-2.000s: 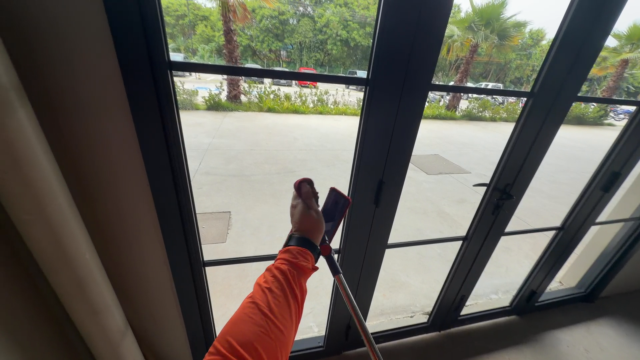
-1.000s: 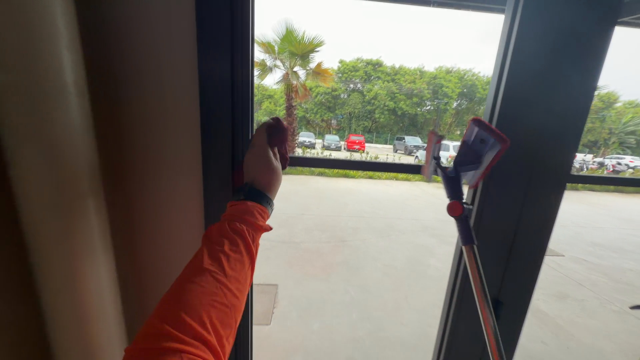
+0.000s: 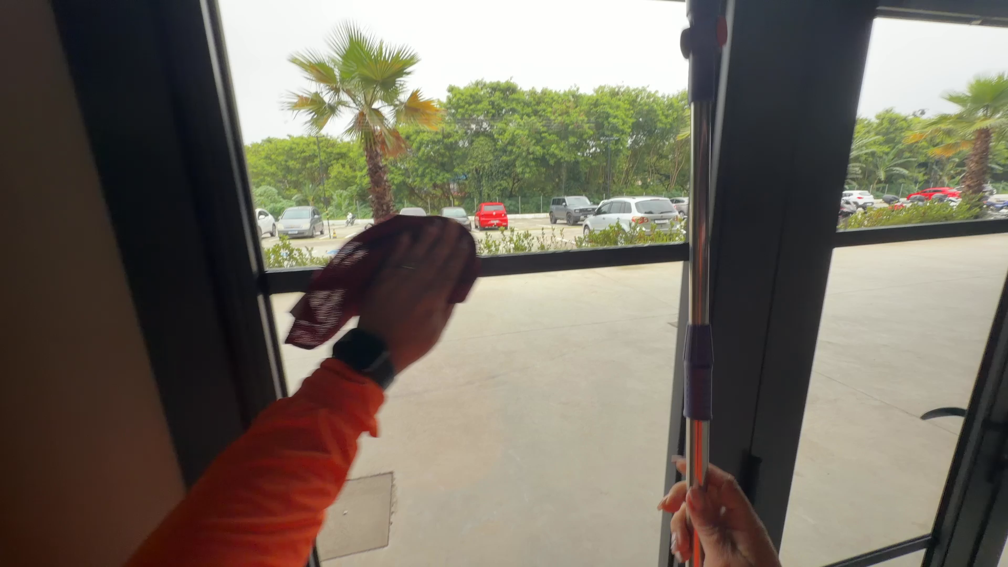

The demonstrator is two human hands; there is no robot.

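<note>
My left hand [image 3: 413, 303], in an orange sleeve with a dark watch at the wrist, presses a dark red cloth [image 3: 335, 295] flat at the glass pane [image 3: 504, 409], over the horizontal bar. The cloth spreads out beyond the fingers to the left, and the hand is slightly blurred. At the lower right, my right hand [image 3: 717, 512] grips a metal telescopic pole [image 3: 699, 276] with purple joints. The pole stands upright in front of the dark door frame. Its head is out of view above.
Dark metal frames [image 3: 787, 276] divide the glass, with a wall [image 3: 71, 315] at the left. A door handle [image 3: 943, 412] shows at the far right. Through the glass are paving, a palm tree [image 3: 378, 118] and parked cars.
The cloth, bunched in my left hand before, is now spread under it. The pole's head, in view earlier, has gone out at the top, and my right hand has come into view.
</note>
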